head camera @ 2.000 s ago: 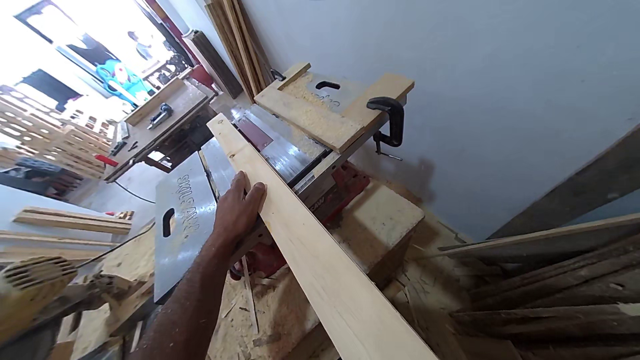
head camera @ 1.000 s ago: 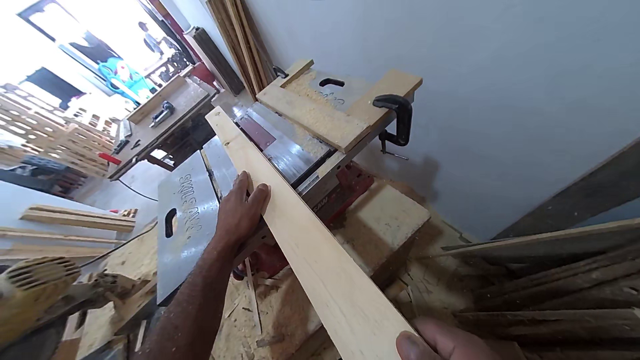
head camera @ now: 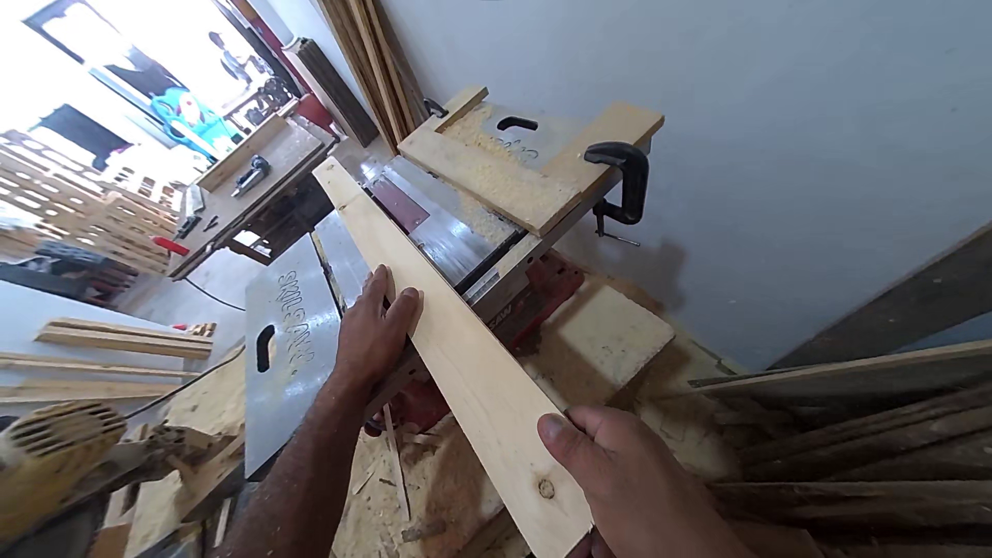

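A long pale wooden board (head camera: pixel 457 333) lies lengthwise over the metal top of a Skilsaw table saw (head camera: pixel 294 333), its near end reaching past the table's edge. My left hand (head camera: pixel 376 325) rests at the board's left edge, thumb on top and fingers along the side. Near the close end, my right hand (head camera: pixel 620 465) grips the right edge, thumb on top and the other fingers partly hidden beneath. To the right of the board is a wooden fence frame (head camera: pixel 496 178) sprinkled with sawdust, held by a black C-clamp (head camera: pixel 632 182). The blade is not visible.
Behind the saw stands a workbench (head camera: pixel 271 163) with a power tool (head camera: pixel 252 174). Stacked dark boards (head camera: pixel 868 434) lie at the right, beside the wall. A yellow power tool (head camera: pixel 62 457) and wood offcuts are at lower left. Long strips (head camera: pixel 372 70) lean on the wall.
My right hand, out of view two seconds ago, has come onto the near end of the board. The board has shifted a little away from me, with my left hand still on it.
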